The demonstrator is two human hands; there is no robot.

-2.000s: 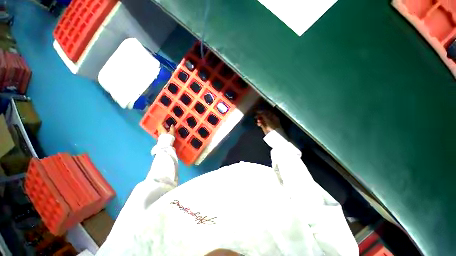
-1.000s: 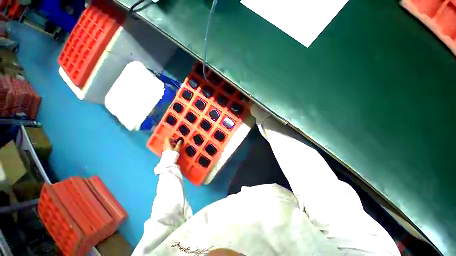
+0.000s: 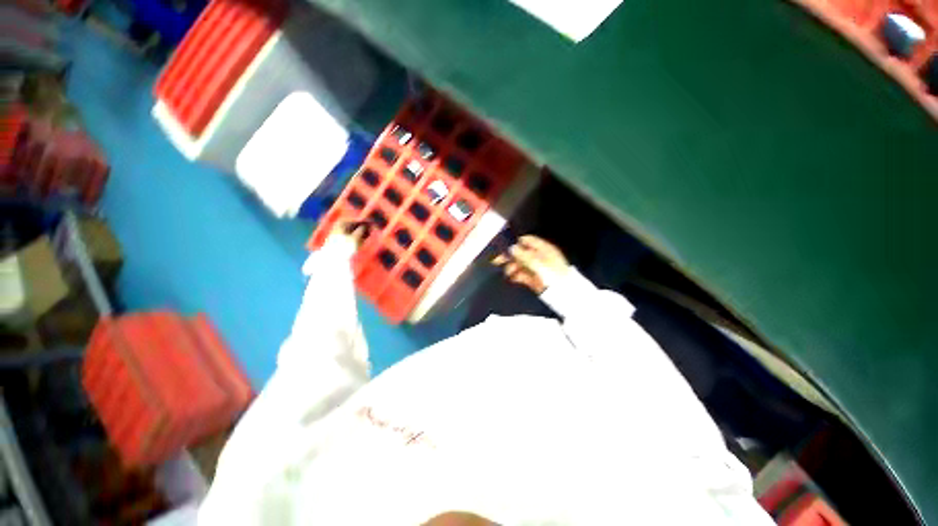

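A filled blister tray (image 3: 396,293), salmon-orange, sits low beside the bench, tilted in view, with small black smartwatch bodies (image 3: 412,277) in most pockets. A few near its right side show bright glare or lit faces. My left hand (image 3: 348,234) is over the tray's left edge, its fingertips on a dark smartwatch body (image 3: 360,229); blur hides the exact grip. My right hand (image 3: 534,264) is right of the tray, below the bench edge, fingers partly spread, with nothing visible in it.
The dark-green bench (image 3: 710,134) runs diagonally at right, with a white sheet (image 3: 572,12) and another orange tray (image 3: 864,26) on it. A white-topped blue unit (image 3: 293,154) stands left of the filled tray. Stacked orange trays (image 3: 159,380) are at lower left, over blue floor.
My right hand, hidden at the bench edge one second ago, now shows beside the tray. My left hand stays at the tray's left edge. The view has shifted and blurred.
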